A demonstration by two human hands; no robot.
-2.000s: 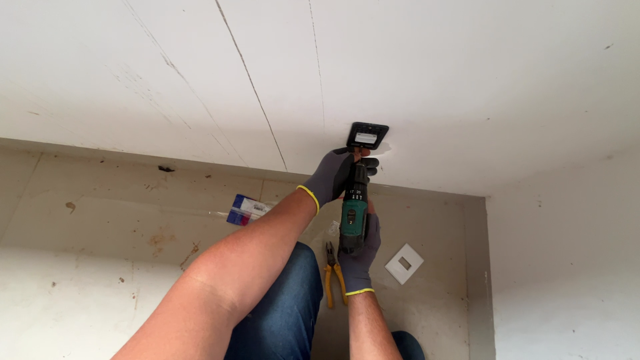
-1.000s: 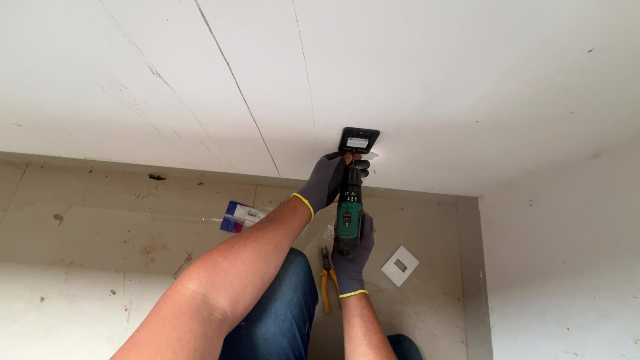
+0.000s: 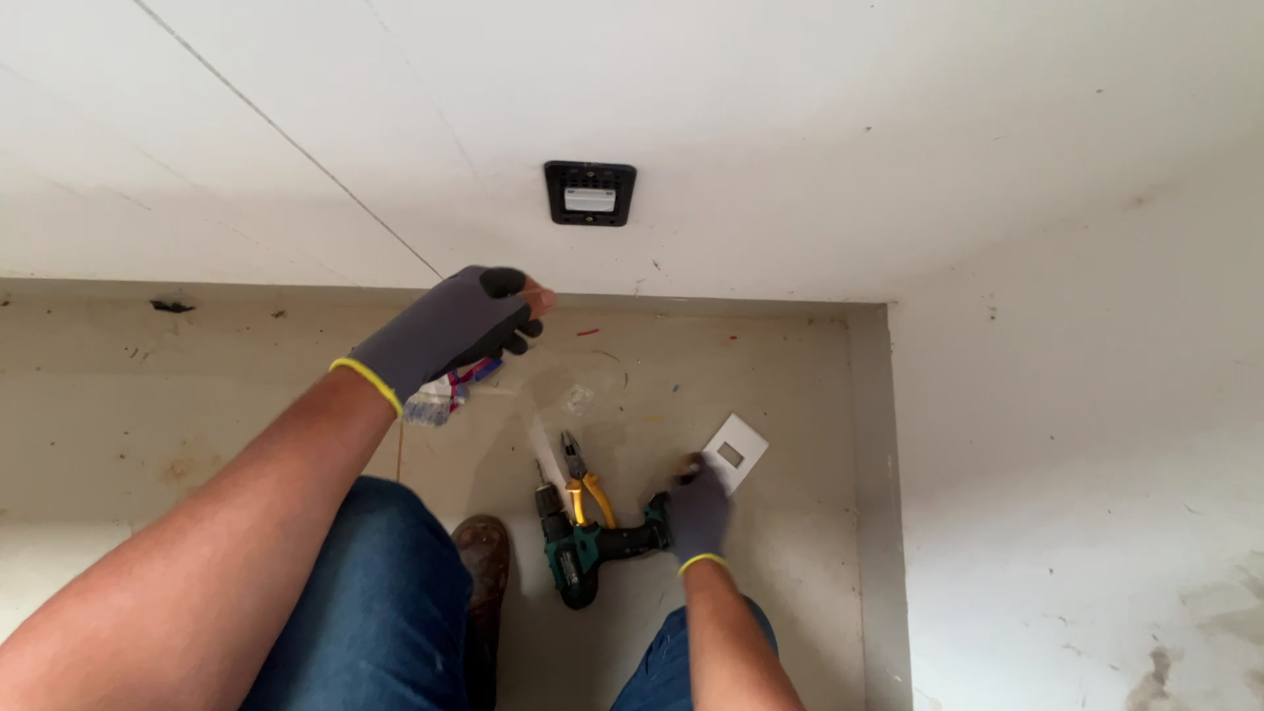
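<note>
My left hand (image 3: 464,321), in a grey glove with bare fingertips, hovers below and left of a black socket frame (image 3: 590,194) with a pale insert, set in the white wall. Its fingers are bent and nothing shows clearly in them. Blurred, my right hand (image 3: 699,504) is at the lower left edge of a white cover plate (image 3: 751,444) on the floor, beside the drill's battery end. Whether it grips the plate cannot be told. The green and black cordless drill (image 3: 573,558) lies on its side. Yellow-handled pliers (image 3: 590,484) lie just above it.
A blue, red and white package (image 3: 431,403) lies partly behind my left wrist. Small scraps dot the tiled floor. My knees and a brown shoe (image 3: 483,553) are close to the tools. A side wall (image 3: 1047,494) rises at the right.
The drill has gone from my right hand to the floor. My left hand has come away from the socket frame. My right hand has moved to the white plate. The view has shifted.
</note>
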